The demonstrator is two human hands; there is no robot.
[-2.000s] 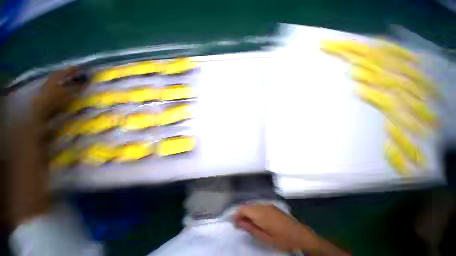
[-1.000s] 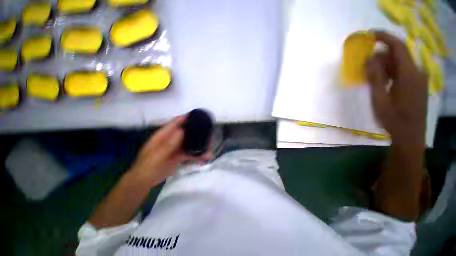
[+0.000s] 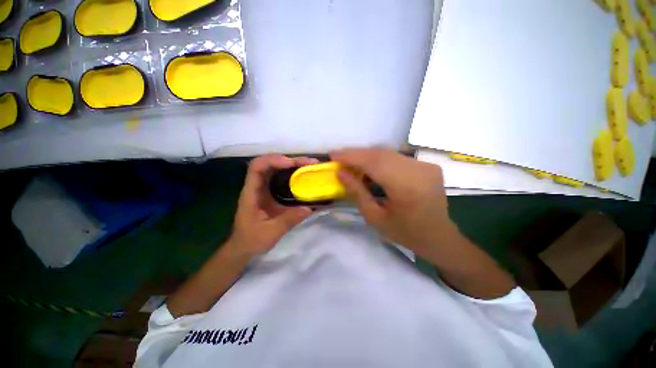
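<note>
My left hand holds a glossy black shell over my lap, just off the bench's front edge. My right hand holds a yellow insert by its right end. The insert lies over the shell's opening, and the shell's left end shows dark beside it. My right fingers hide the insert's right end, and I cannot tell how deep it sits. Fitted cases, yellow inside black rims, sit in the clear blister tray at the upper left.
The white bench runs across the top. Stacked white sheets lie at the right with loose yellow inserts on top and some between layers. An open cardboard box is on the floor at the lower right. A blue item is below the bench at left.
My right hand has come from the white sheets to my left hand, bringing the yellow insert onto the black shell. The shell has turned from upright to lying lengthwise.
</note>
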